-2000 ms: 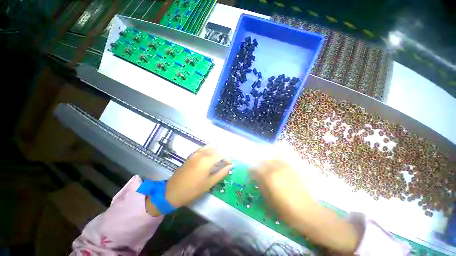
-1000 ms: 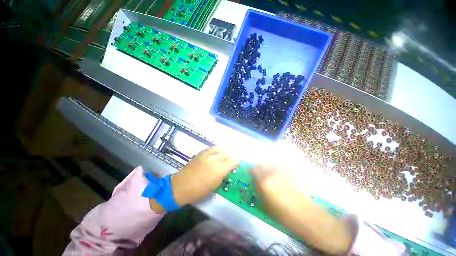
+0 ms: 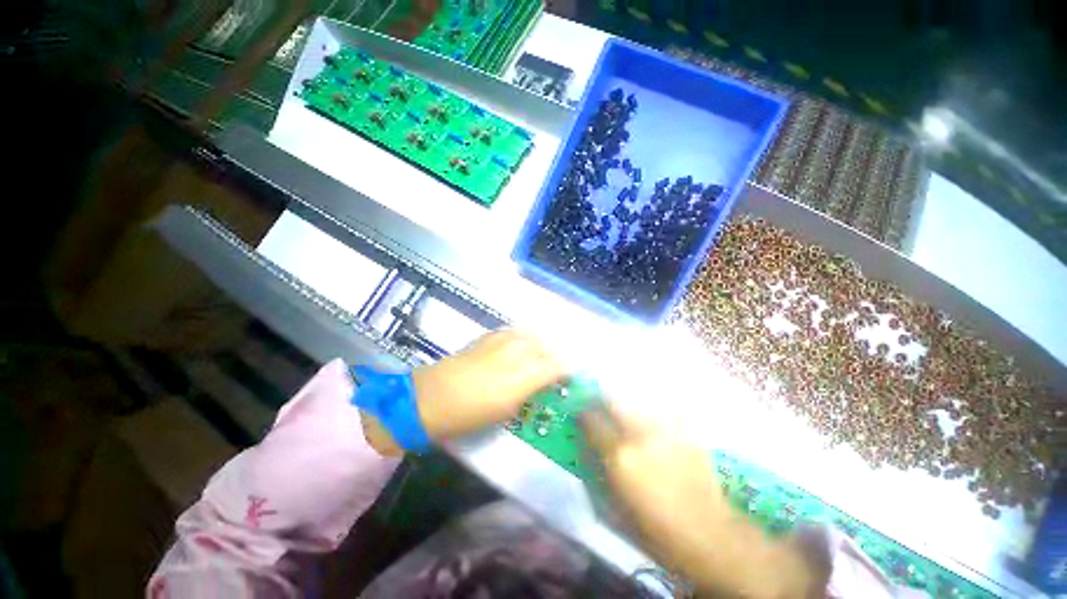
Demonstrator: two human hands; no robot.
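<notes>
A green PCB panel (image 3: 555, 431) lies in the line rail (image 3: 527, 470) close to my body. My left hand (image 3: 497, 372) rests over the panel's left end, fingers bent down, with a blue band on the wrist. My right hand (image 3: 638, 451) is over the panel just to the right, blurred, fingertips pointing down at the board. Glare and blur hide whether either hand holds a part. A blue bin (image 3: 651, 307) with black components (image 3: 597, 222) stands behind the hands.
Copper-coloured components (image 3: 819, 351) lie in a wide heap at right, with a component tray (image 3: 848, 164) behind. A spare PCB panel (image 3: 421, 123) lies on the shelf at upper left, with more boards (image 3: 497, 35) beyond. Another green board (image 3: 796, 509) continues along the rail at right.
The whole view has shifted a little, so the bin and shelf appear farther right. My right hand now sits slightly lower in view, showing more of the right-hand board. Both hands stay at the panel.
</notes>
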